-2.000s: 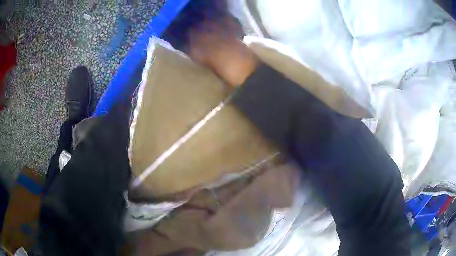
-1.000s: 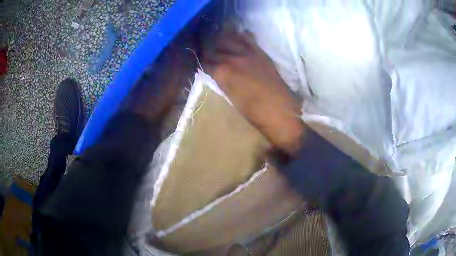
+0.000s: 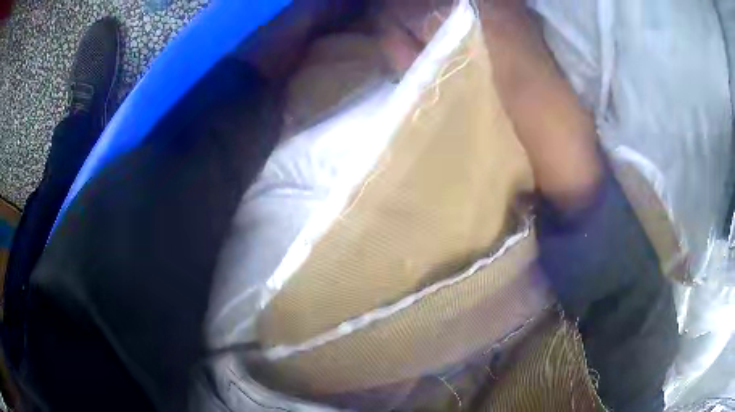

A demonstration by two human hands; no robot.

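A tan garment panel [image 3: 419,201] with a frayed white edge and a pale seam line lies across the middle of the view, its pointed corner at the top. White cloth [image 3: 282,201] shows beside and under it. My right hand [image 3: 516,72] is at the top, along the panel's right edge; its fingers are hidden behind the corner or cut off. My left hand [image 3: 282,40] is dark and blurred at the top, by the blue bin's inner side; its fingers cannot be made out. Reddish blurred fingers show behind the panel's edge.
The blue bin's rim [image 3: 161,72] curves along the left. White cloth [image 3: 661,88] is heaped at the right. A dark shoe [image 3: 94,68] stands on the grey speckled floor [image 3: 40,113] at the upper left. Ribbed tan cloth [image 3: 532,370] lies at the bottom.
The panel's corner has moved up and to the right with my right hand. More white cloth shows at its left. My left forearm reaches further up into the bin.
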